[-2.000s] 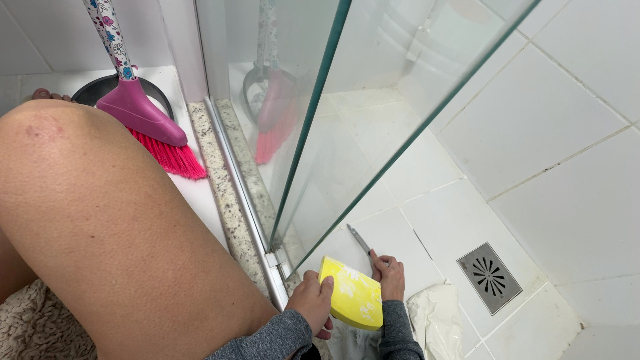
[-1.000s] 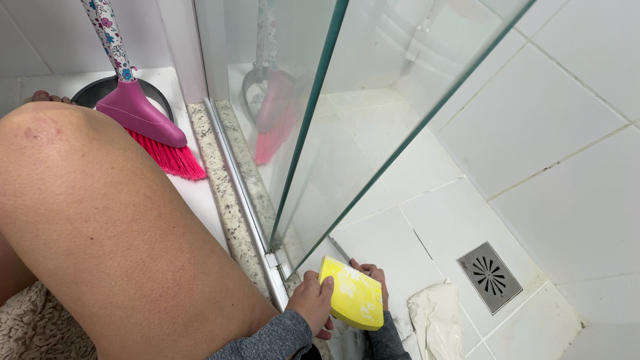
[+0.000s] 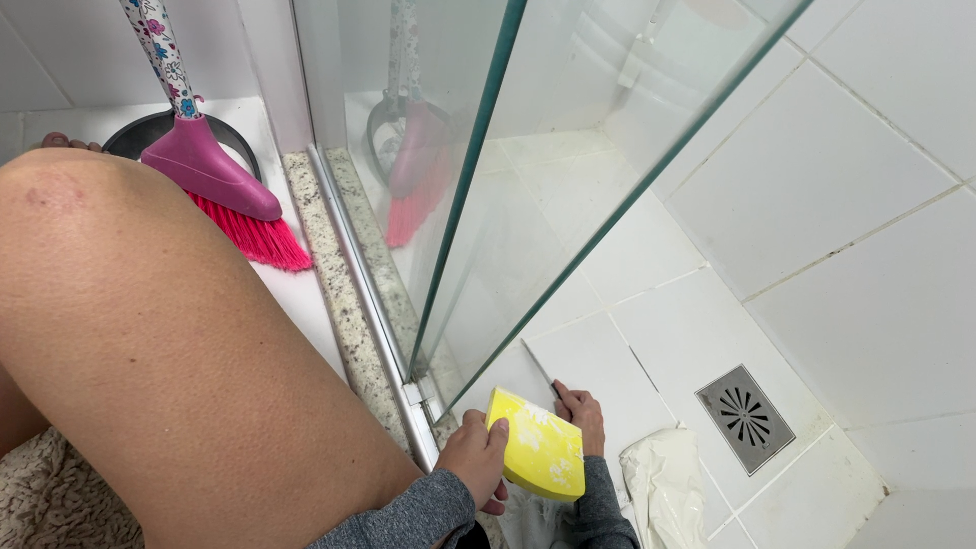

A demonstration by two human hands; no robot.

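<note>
A yellow plastic spreader (image 3: 537, 450) with white paste smeared on its face is gripped in my left hand (image 3: 474, 457), near the foot of the glass shower door. Behind it, my right hand (image 3: 583, 415) holds a thin, narrow-bladed tool (image 3: 538, 362) over the white floor tiles (image 3: 679, 313). The tool's tip points up and left; its handle is mostly hidden by my fingers. Just right of my right sleeve lies a crumpled white plastic bag (image 3: 667, 484). The lower part of my right wrist is partly covered by the spreader.
Two glass panel edges (image 3: 625, 202) rise above my hands from a metal track (image 3: 366, 305) on a granite sill (image 3: 335, 259). A metal floor drain (image 3: 745, 419) lies at right. A pink broom (image 3: 213, 175) and black dustpan (image 3: 141, 133) stand at left, beyond my bent knee (image 3: 57, 198).
My right hand with the thin tool drew back toward the spreader, then moved out again over the tiles. My left hand keeps hold of the yellow spreader in nearly the same place.
</note>
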